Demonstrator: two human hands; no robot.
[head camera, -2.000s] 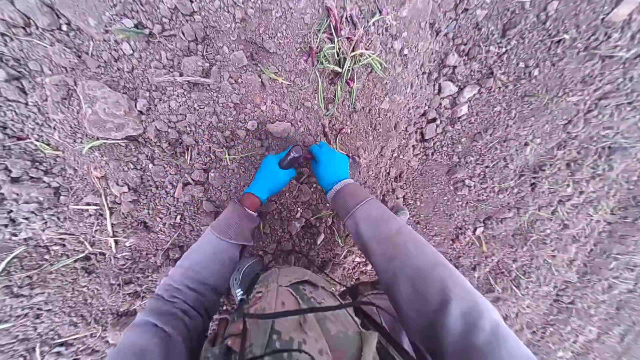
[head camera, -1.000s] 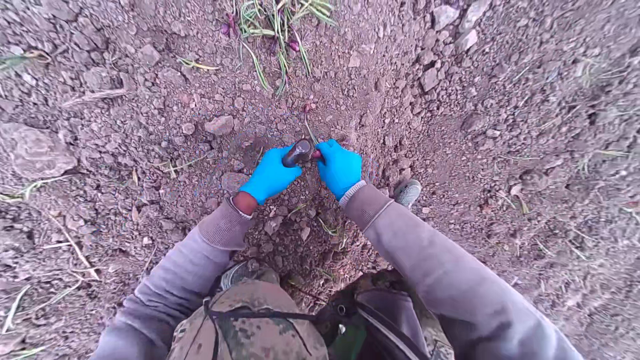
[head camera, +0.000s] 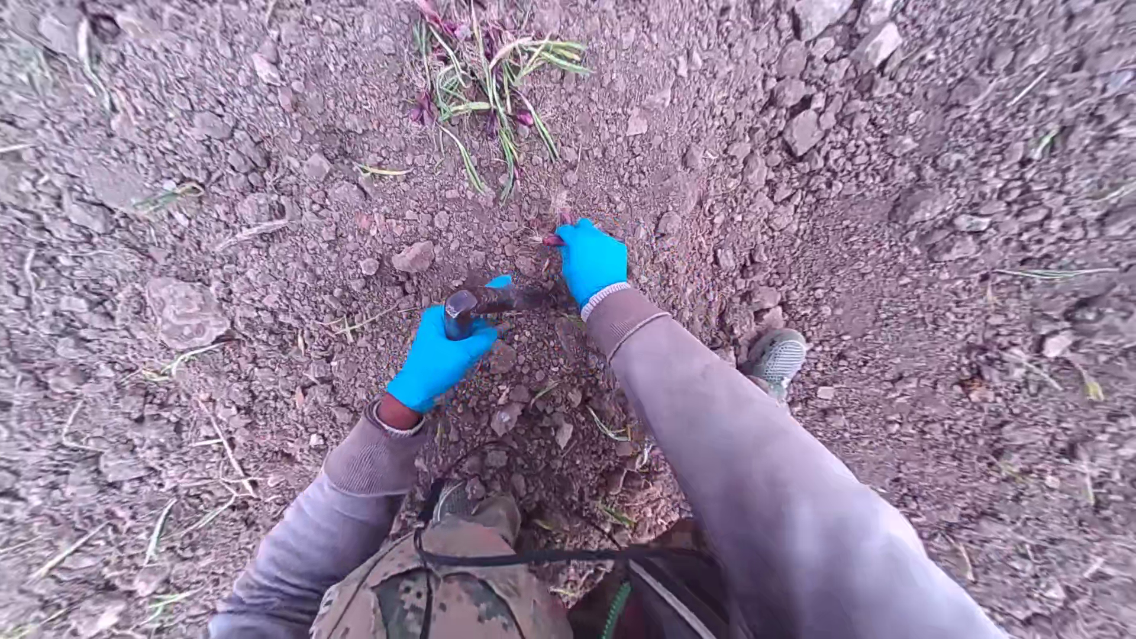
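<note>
My left hand (head camera: 441, 355), in a blue glove, grips a dark hand tool (head camera: 488, 302) whose metal part reaches right over the soil; its exact kind I cannot tell. My right hand (head camera: 593, 262), also gloved in blue, is up and to the right of the tool, with its fingertips on a small reddish-purple onion bulb (head camera: 552, 240). A pile of purple onion seedlings (head camera: 488, 89) with green leaves lies on the ground beyond both hands. Loose soil partly hides the far end of the tool.
Cloddy brown soil surrounds the hands. A large flat stone (head camera: 185, 312) lies at left, and several stones (head camera: 803, 131) at upper right. My shoe (head camera: 778, 359) stands right of my right forearm. Dark cords hang over my camouflage clothing.
My right hand has moved away from the tool, forward toward the onion seedlings. My left hand still holds the tool, whose metal part now shows more plainly.
</note>
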